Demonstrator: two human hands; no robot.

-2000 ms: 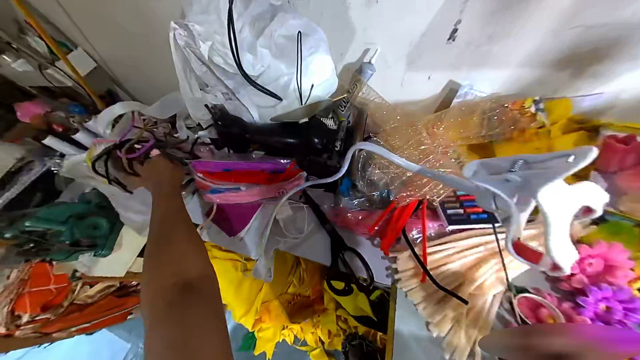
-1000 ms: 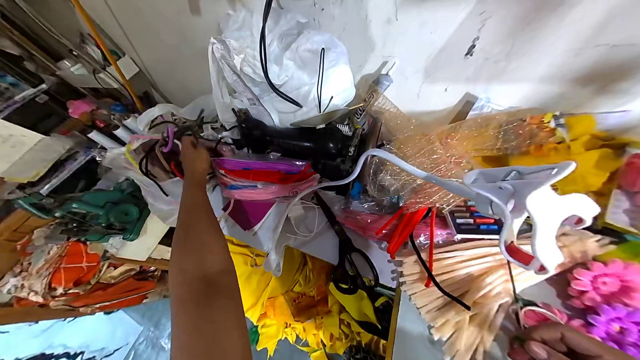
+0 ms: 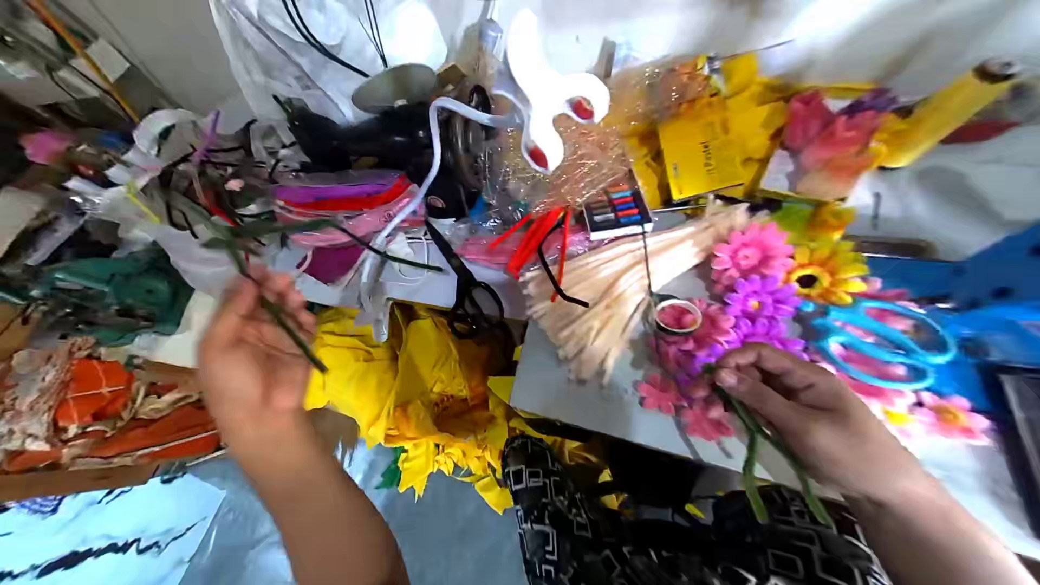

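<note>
My left hand (image 3: 256,341) is raised at the left with dark green stems (image 3: 280,321), likely pipe cleaners, between thumb and fingers; it is slightly blurred. My right hand (image 3: 792,410) pinches green fuzzy stems (image 3: 756,463) that hang below it. Just above those fingers lie purple artificial flowers (image 3: 760,301) and pink artificial flowers (image 3: 751,253), with a yellow one (image 3: 825,272) beside them. A fan of beige strips (image 3: 609,301) lies between the hands, with a ring-shaped roll (image 3: 678,316) at its right edge. Black-handled scissors (image 3: 474,301) stand among the things left of the fan.
Light-blue-handled scissors (image 3: 886,341) lie right of the flowers. A white clip (image 3: 548,97) on a bendy arm rises over the table. Behind are a black sewing machine (image 3: 374,138), a box of colored pastels (image 3: 617,210) and a yellow box (image 3: 700,158). Yellow fabric (image 3: 422,366) bulges below the table edge.
My left hand has come back from the pile of stems at the left and now holds green stems. My right hand, at the lower right edge before, is farther in view with green stems. The view has shifted.
</note>
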